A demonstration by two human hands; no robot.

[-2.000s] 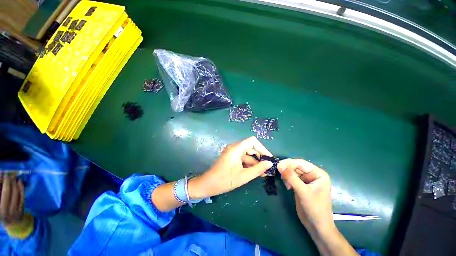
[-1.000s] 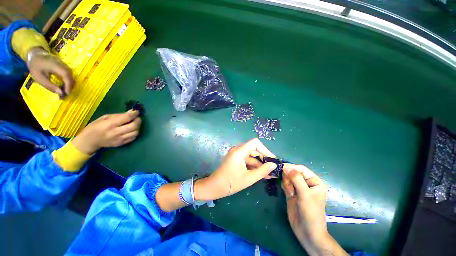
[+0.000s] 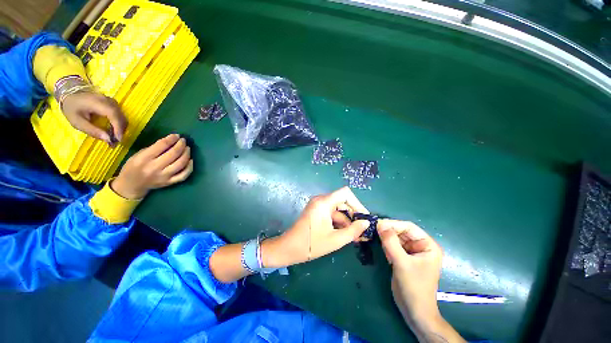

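Note:
My left hand point(image 3: 320, 228) holds a small dark square frame point(image 3: 366, 224) between thumb and fingers. My right hand point(image 3: 410, 251) is at the frame's right side, its thumb and fingertips touching the edge; whether it pinches a tiny part is too small to tell. A loose pile of small black parts point(image 3: 365, 253) lies on the green bench just below the frame, partly hidden by the hands. White tweezers point(image 3: 472, 297) lie to the right of my right hand. A pale blue band is on my left wrist.
A crumpled clear bag of black parts point(image 3: 285, 117) lies behind my hands, with flat dark pieces point(image 3: 360, 171) near it. Yellow trays point(image 3: 127, 87) are stacked at left, where another person's two hands work. A large black tray point(image 3: 569, 281) is at the right edge. A pale rail runs behind.
The other person's hands and yellow cuffs have come in at left, over the trays and the bench pile. My hands stay around the frame, with small finger shifts.

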